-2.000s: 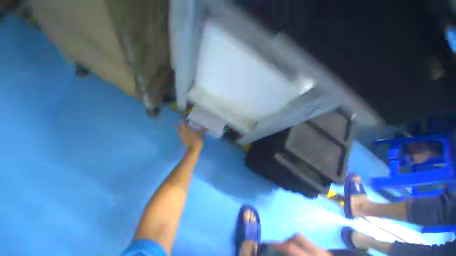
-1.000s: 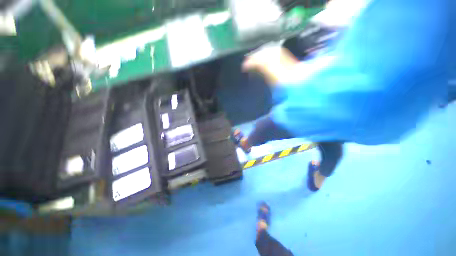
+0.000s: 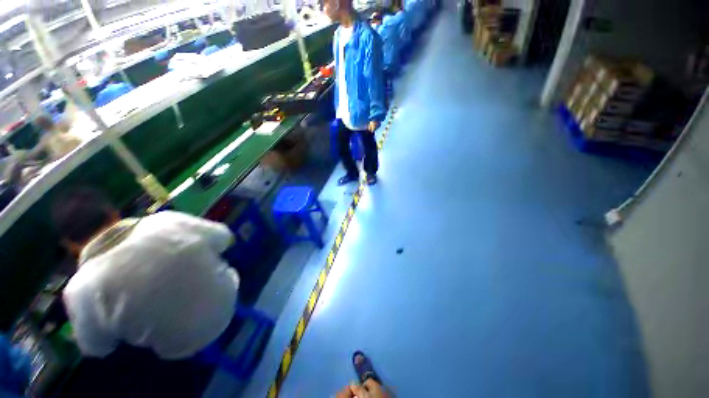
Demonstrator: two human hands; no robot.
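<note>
Small parts of what look like my left hand (image 3: 346,392) and my right hand (image 3: 373,389) show close together at the bottom edge, just below my dark sandal (image 3: 362,365). They are small, blurred and cut off by the edge. Whether they hold anything cannot be told. No tool or phone part can be made out in them.
A person in white (image 3: 155,284) sits at the green-topped bench (image 3: 249,155) on the left. A person in a blue jacket (image 3: 360,74) stands by it. A blue stool (image 3: 297,204) stands near yellow-black floor tape (image 3: 315,294). Cartons (image 3: 610,97) are stacked at right.
The view has swung from the phone trays and a close person in blue to the long aisle. My reaching arm, seen two seconds ago, is gone; fingers now show at the bottom edge.
</note>
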